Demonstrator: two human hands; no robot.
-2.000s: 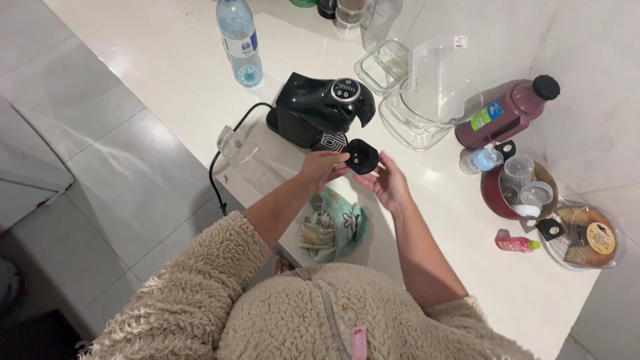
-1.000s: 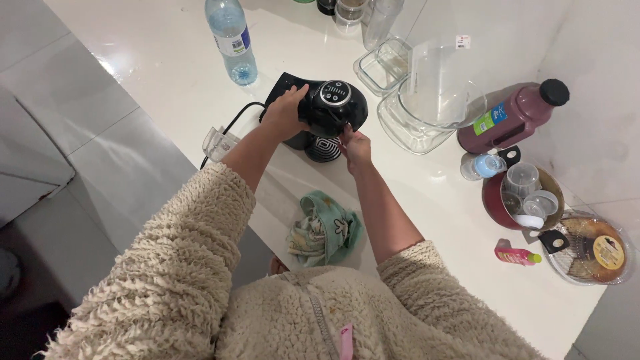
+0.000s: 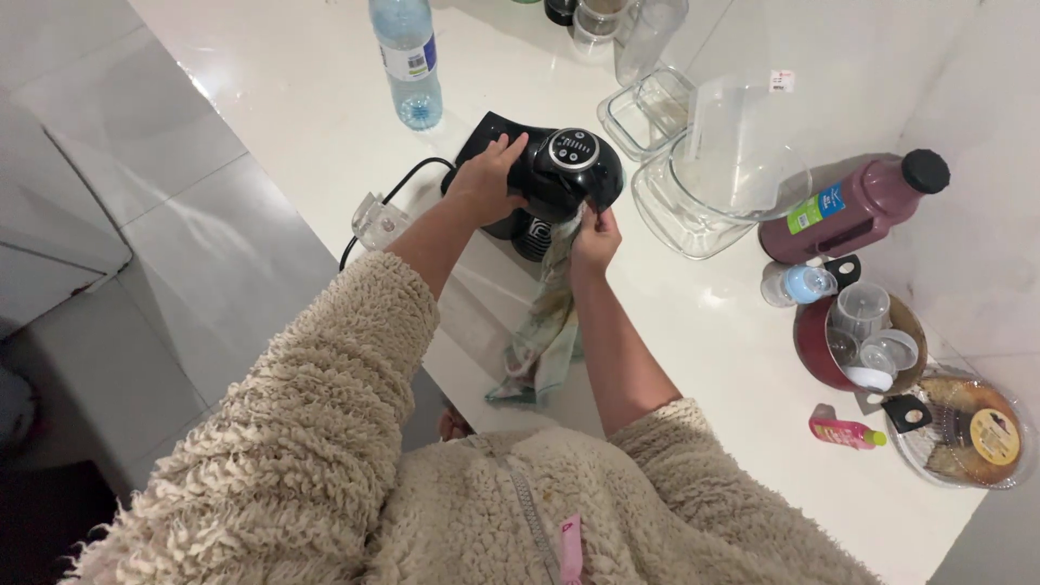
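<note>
A black capsule coffee machine (image 3: 528, 175) with a round, silver-rimmed button panel on its head stands on the white countertop. My left hand (image 3: 487, 183) rests on its body with the fingers spread over the side and top. Under the front of the head, my right hand (image 3: 595, 236) pinches the upper end of a green patterned cloth (image 3: 540, 333), which trails down toward the counter's near edge. The round drip grille (image 3: 534, 237) shows partly between the cloth and the machine's body. My right fingertips are partly hidden by the machine's head.
Left of the machine are its black cord and a clear plastic piece (image 3: 380, 223). A water bottle (image 3: 416, 73) stands behind. To the right are glass dishes (image 3: 691, 195), a mauve thermos (image 3: 853, 207), a baby bottle (image 3: 796, 285), a red pot (image 3: 816, 345), a pink bottle (image 3: 845, 433) and a packaged cake (image 3: 967, 435).
The green cloth lay bunched on the counter in both earlier frames; now my right hand holds it up at the machine. The black part held two seconds ago is no longer seen in my hands.
</note>
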